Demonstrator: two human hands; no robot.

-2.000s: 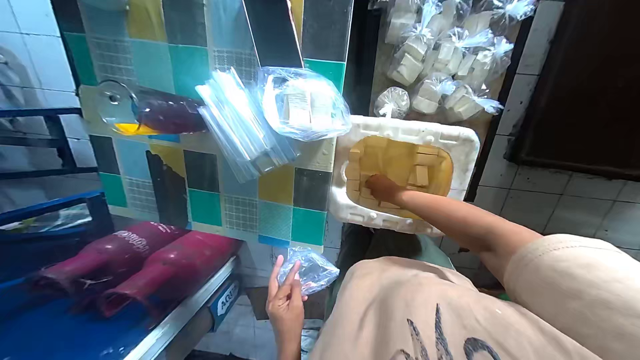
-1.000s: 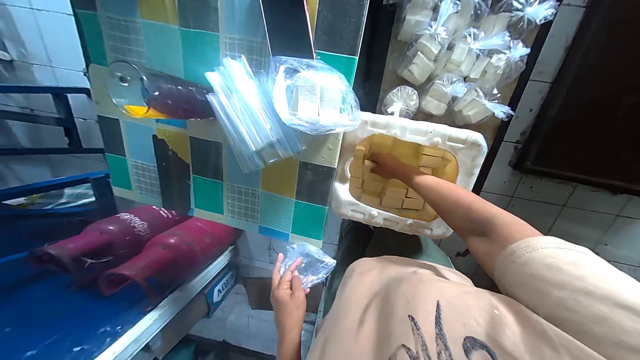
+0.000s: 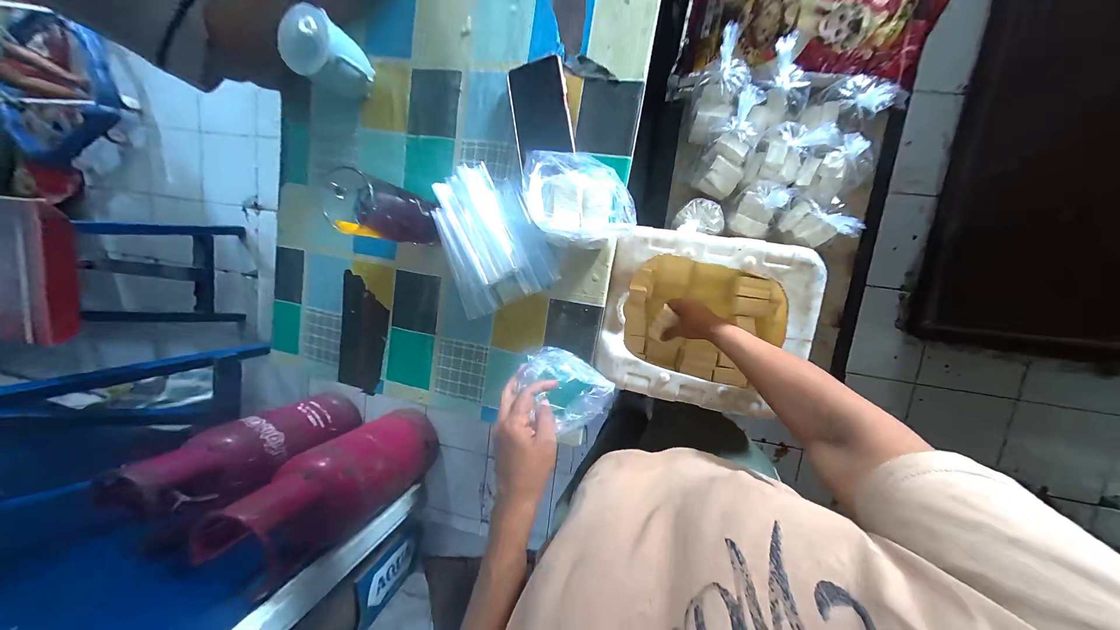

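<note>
My left hand [image 3: 529, 416] holds a clear plastic bag [image 3: 569, 389] by its side, near the tiled counter's front edge. My right hand [image 3: 693, 320] reaches into a white foam box [image 3: 726, 245] of yellowish liquid and grips a pale block [image 3: 663, 322], which looks like tofu. More such blocks [image 3: 754, 302] lie in the box. On the counter, a stack of flat clear plastic bags [image 3: 494, 241] lies beside a filled bag of white blocks [image 3: 579, 199]. Several knotted bags of white blocks [image 3: 779, 157] stand beyond the box.
A glass with dark contents [image 3: 394, 210], a dark flat rectangular object [image 3: 541, 109] and a pale blue cup [image 3: 324, 52] are on the tiled counter [image 3: 411, 302]. Two magenta gas cylinders [image 3: 324, 472] lie at the lower left, near blue metal frames [image 3: 157, 367].
My right hand remains in the foam box and now shows a block in its fingers. My left hand still holds the clear bag, which looks more spread. The view has shifted, showing more of the counter.
</note>
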